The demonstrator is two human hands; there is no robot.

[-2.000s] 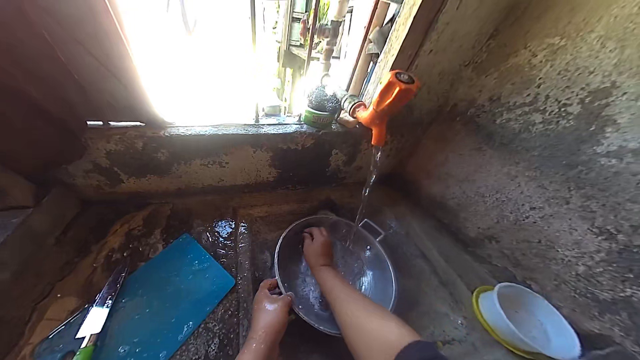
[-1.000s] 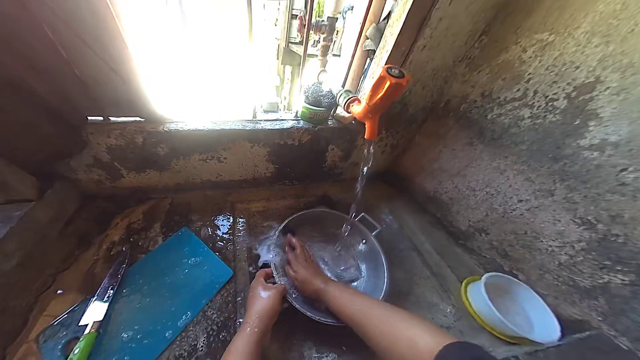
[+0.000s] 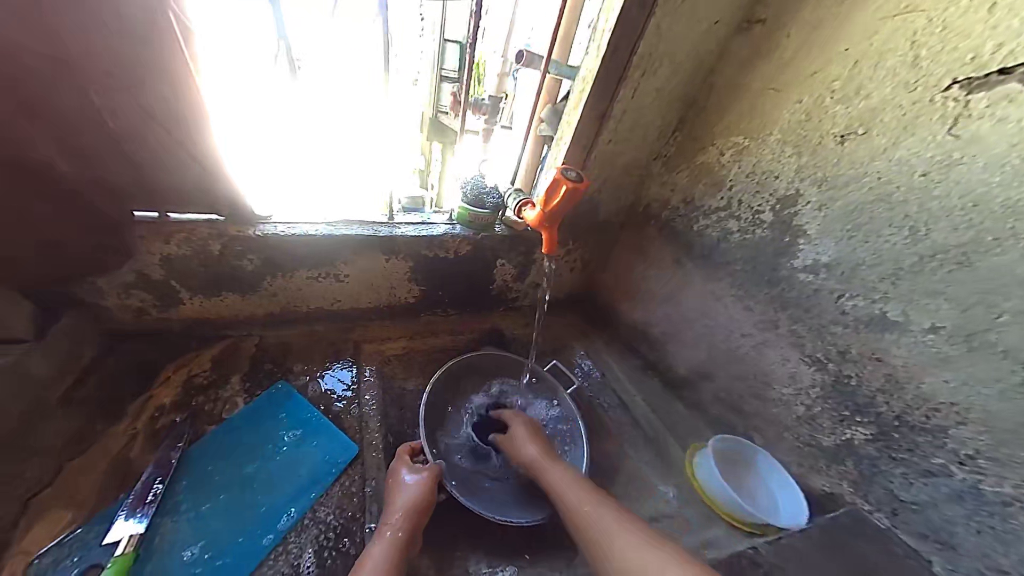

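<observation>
A round metal pan (image 3: 456,384) with wire-like side handles holds sudsy water, under a stream from an orange plastic tap (image 3: 552,206). My left hand (image 3: 410,488) grips the pan at its left side, thumb at the rim. Inside the pan, my right hand (image 3: 516,436) closes over a dark scrubbing pad (image 3: 486,426), partly hidden by the fingers and water.
On the left lies a wet blue cutting board (image 3: 248,472) with a green-handled knife (image 3: 144,496) along its left edge. A white plastic bowl (image 3: 756,480) leans on a yellow dish (image 3: 704,488) at right. A green tub (image 3: 478,214) holding a scourer stands on the window ledge.
My right hand has moved from the pan's left inner side to its middle. The left hand stays at the left rim. Water keeps running from the tap.
</observation>
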